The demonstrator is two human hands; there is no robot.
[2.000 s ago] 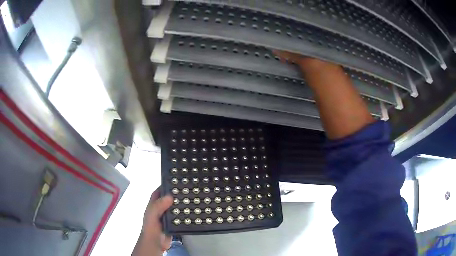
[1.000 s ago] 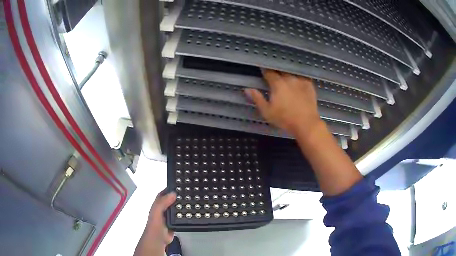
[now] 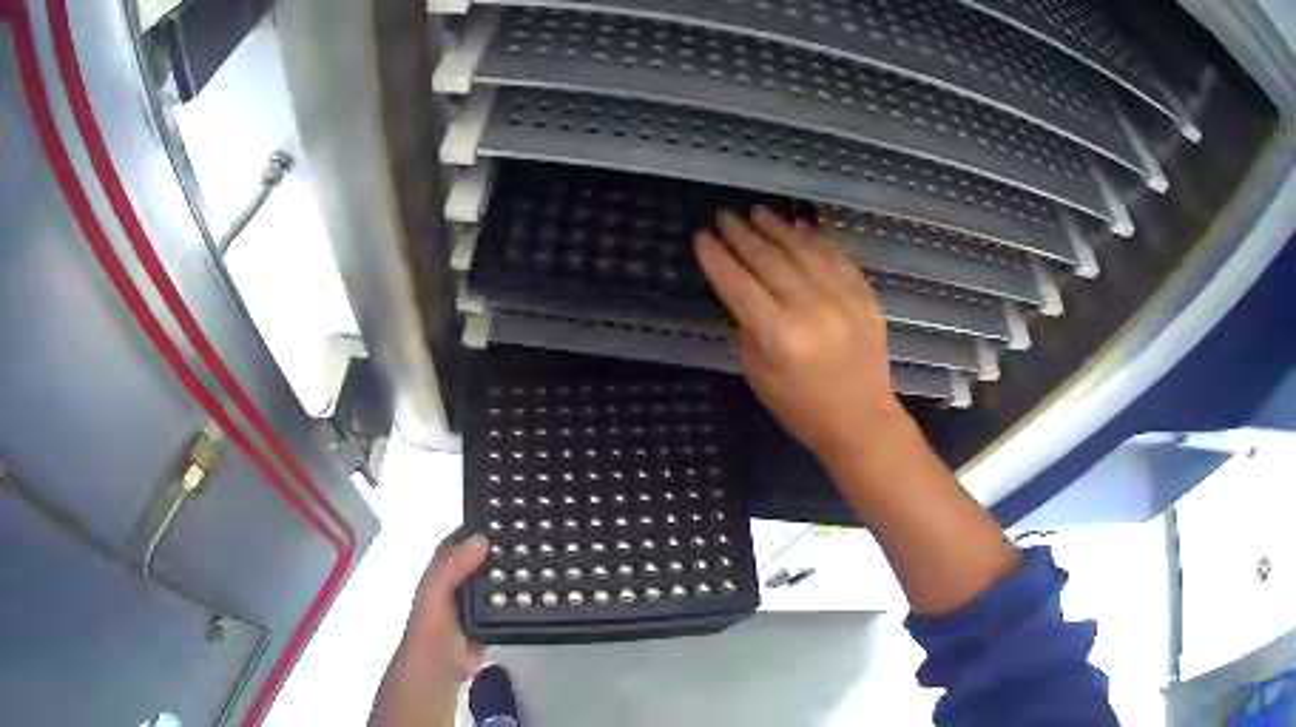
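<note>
My left hand (image 3: 444, 611) holds a black loaded tray (image 3: 604, 497) by its left edge, below the shelves; the tray bears a grid of shiny silver dots. My right hand (image 3: 803, 313) lies with its fingers at the right part of a second black tray (image 3: 583, 242), which sticks out from a gap between the shelves and has faint rows of dots. The fingertips are over this tray's right side; the thumb is hidden, so I cannot tell whether it grips.
Grey perforated shelves (image 3: 668, 137) with pale ends fill the top of the chamber. A grey door (image 3: 128, 426) with double red seal lines stands at left, with thin tubing (image 3: 174, 523). A dark shoe (image 3: 492, 693) shows below. The curved chamber rim is at right.
The second tray has come out of the shelf gap toward me. My right hand has moved from inside the gap to this tray's right side. The held tray has shifted slightly left in view.
</note>
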